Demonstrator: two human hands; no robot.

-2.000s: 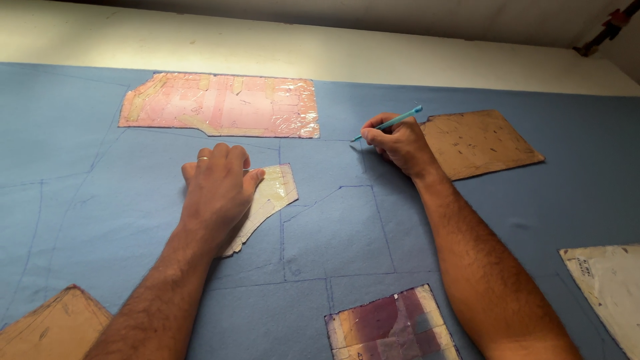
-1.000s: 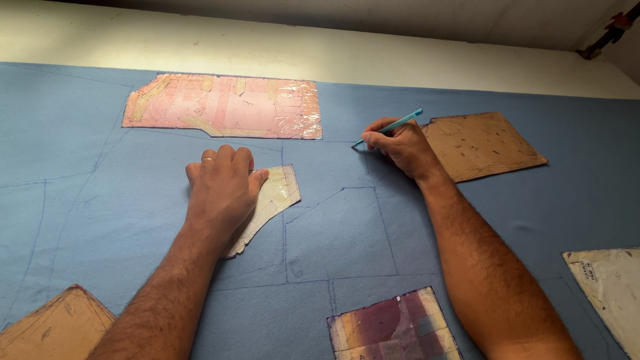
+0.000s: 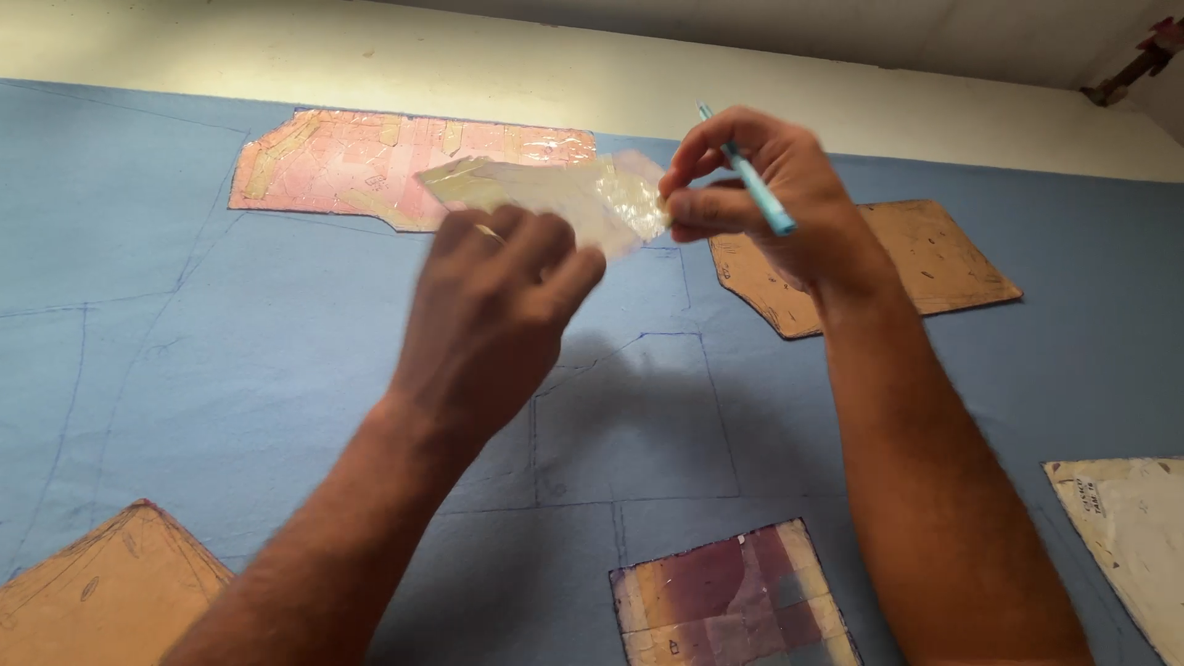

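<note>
A pale, tape-covered pattern piece (image 3: 564,199) is raised above the blue fabric (image 3: 277,370), its outline slightly blurred. My left hand (image 3: 504,296), with a ring on one finger, grips its lower edge. At its right end, my right hand (image 3: 758,185) pinches the piece between thumb and fingertips. A light-blue pen (image 3: 763,194) also rests among the fingers of that right hand, its end pointing down. Behind the raised piece lies a pink taped pattern piece (image 3: 324,176), partly covered by it. Blue pen lines run over the fabric below both hands.
A brown cardboard pattern (image 3: 943,254) lies partly behind my right wrist. Another brown one (image 3: 111,583) is at lower left, a purple patchwork-like pattern (image 3: 721,592) at bottom centre, and a whitish one bearing writing (image 3: 1128,536) at right. A pale table edge (image 3: 462,55) runs behind the fabric.
The pale pattern piece, flat on the fabric under my left hand before, is now lifted. My right hand has left the marking spot and taken hold of its end, the pen turned within the fingers.
</note>
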